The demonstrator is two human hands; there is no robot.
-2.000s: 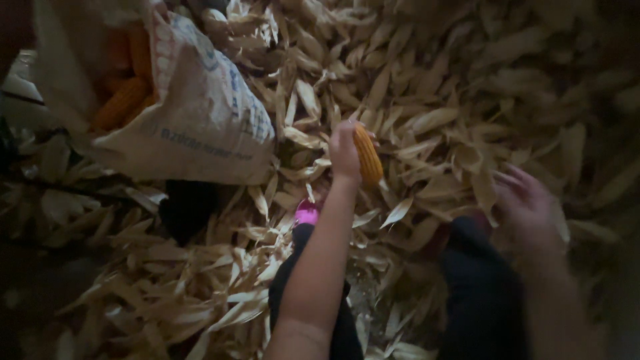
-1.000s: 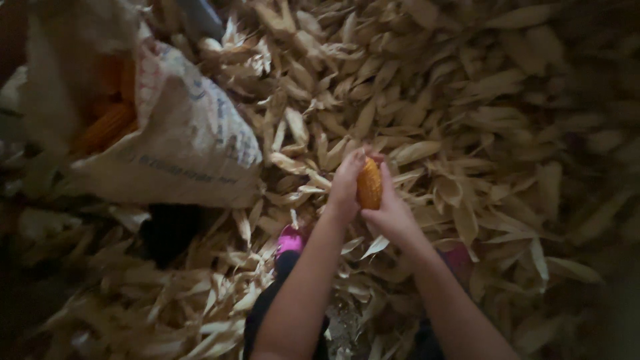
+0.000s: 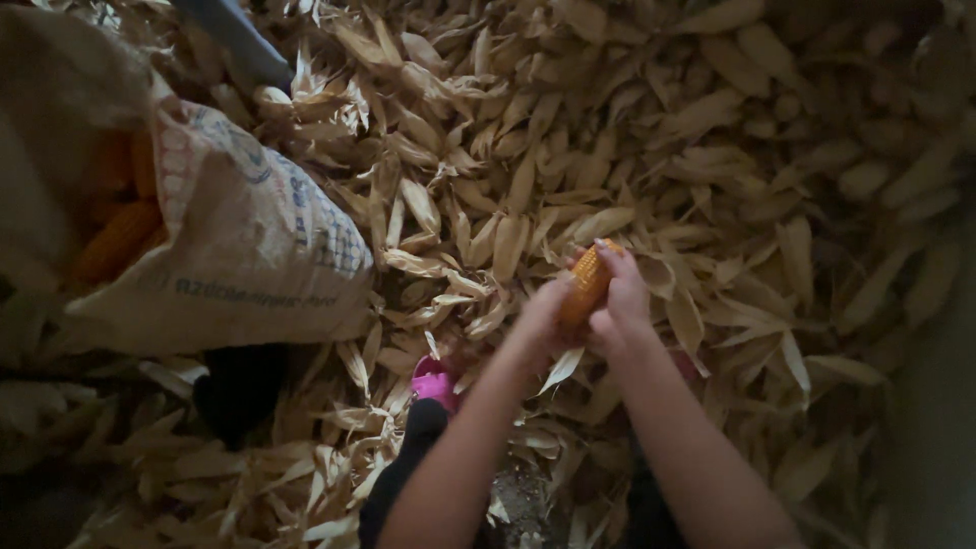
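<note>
A husked orange ear of corn (image 3: 589,280) is held between my two hands, tilted with its upper end to the right. My left hand (image 3: 547,306) grips its left side and lower part. My right hand (image 3: 624,293) wraps its right side, with the fingers near the upper end. Dry corn husks (image 3: 511,244) lie under and all around the hands. At the left stands a woven sack (image 3: 267,282) bearing print, its mouth open, and husked orange ears (image 3: 122,236) show inside it.
Husks and what look like unhusked ears (image 3: 717,168) cover the floor. A pink shoe (image 3: 433,378) on my foot shows below the hands. A grey-blue object (image 3: 240,42) reaches in at the upper left, and a dark shape (image 3: 240,389) sits beneath the sack.
Two seconds ago my right hand was apart at the right, while my left hand held an ear. My right hand has since moved left onto the ear, and both hands now hold it.
</note>
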